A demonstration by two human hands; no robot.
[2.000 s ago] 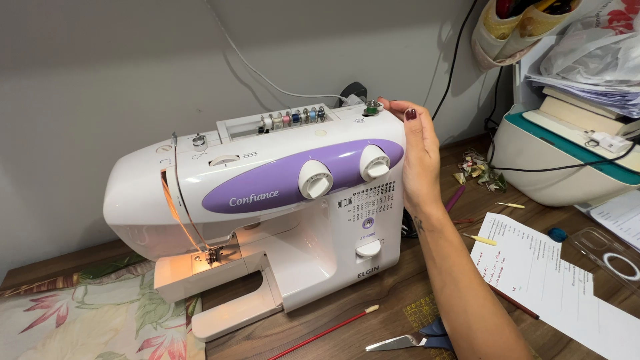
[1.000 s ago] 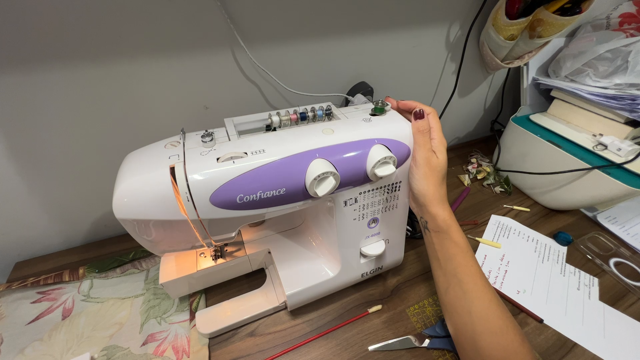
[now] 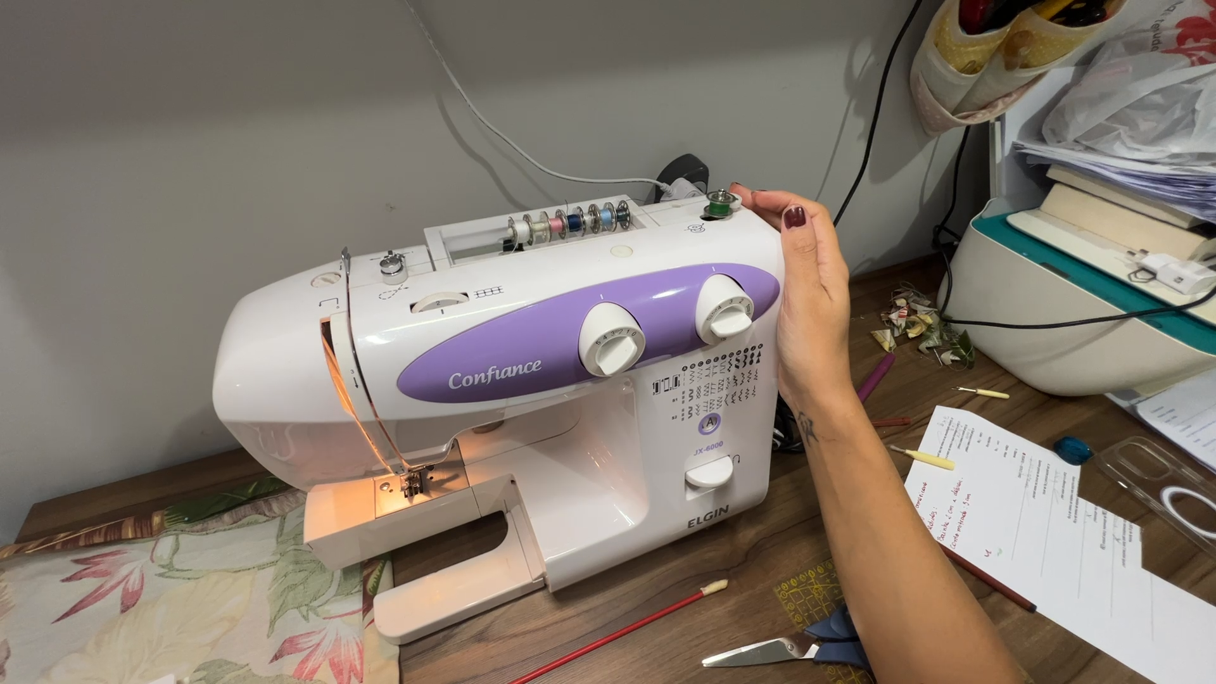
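Note:
My right hand rests against the right end of a white and purple Elgin sewing machine, near its top rear corner; the fingers reach behind it and are partly hidden. Beside the fingertips, a bobbin of green thread sits on the bobbin winder. Several bobbins of coloured thread stand in a row on top. The machine's lamp lights the presser foot. Floral fabric lies flat at the left. My left hand is not in view.
Fabric scissors and a red stick lie in front. At the right are printed paper sheets, a seam ripper, fabric scraps and a white and teal printer with papers on it. A black cable crosses the printer.
The view has shifted slightly. My right hand stays at the machine's right end.

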